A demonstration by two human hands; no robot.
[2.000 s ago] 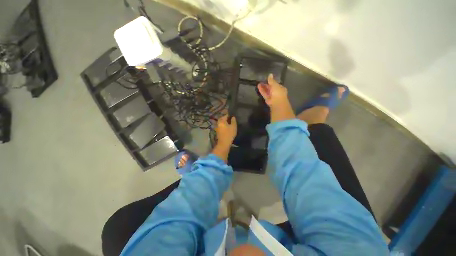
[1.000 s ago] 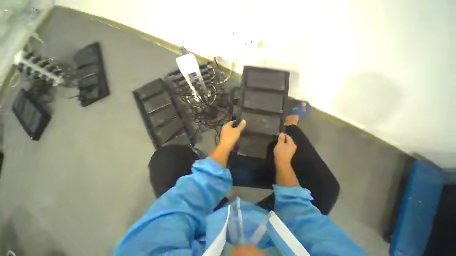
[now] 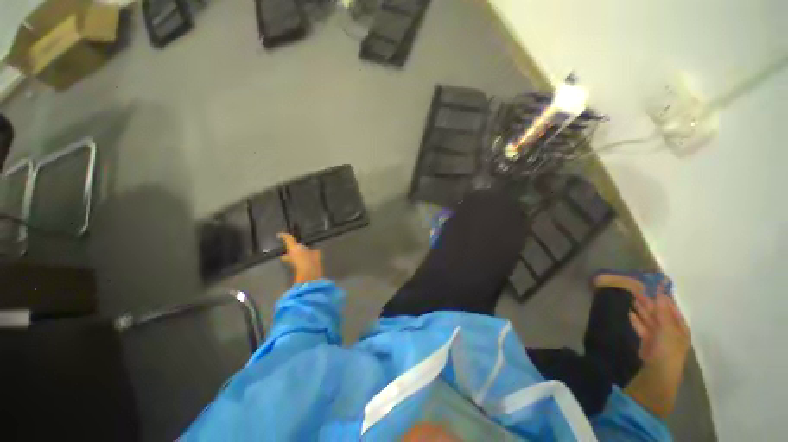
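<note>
My left hand (image 3: pixel 301 259) grips the near edge of a long black device tray (image 3: pixel 327 231), with dark flat devices in its slots. Whether this tray touches the floor I cannot tell. My right hand (image 3: pixel 658 332) is empty, its fingers apart, beside my blue-sandalled foot and the white wall. Another device tray (image 3: pixel 562 233) lies on the floor between my legs. A third device tray (image 3: pixel 454 147) lies beyond my left knee, left of the cables.
A lit power strip (image 3: pixel 544 123) stands among tangled cables near the wall, below a white wall socket (image 3: pixel 689 121). More black trays (image 3: pixel 393 33) lie at the top. An open cardboard box (image 3: pixel 69 39) is top left. Metal chair frames (image 3: pixel 90 186) and a black chair (image 3: pixel 60 371) are at the left.
The view has turned left. My right hand has let go of the tray and moved to the wall side. My left hand now holds a tray out to my left.
</note>
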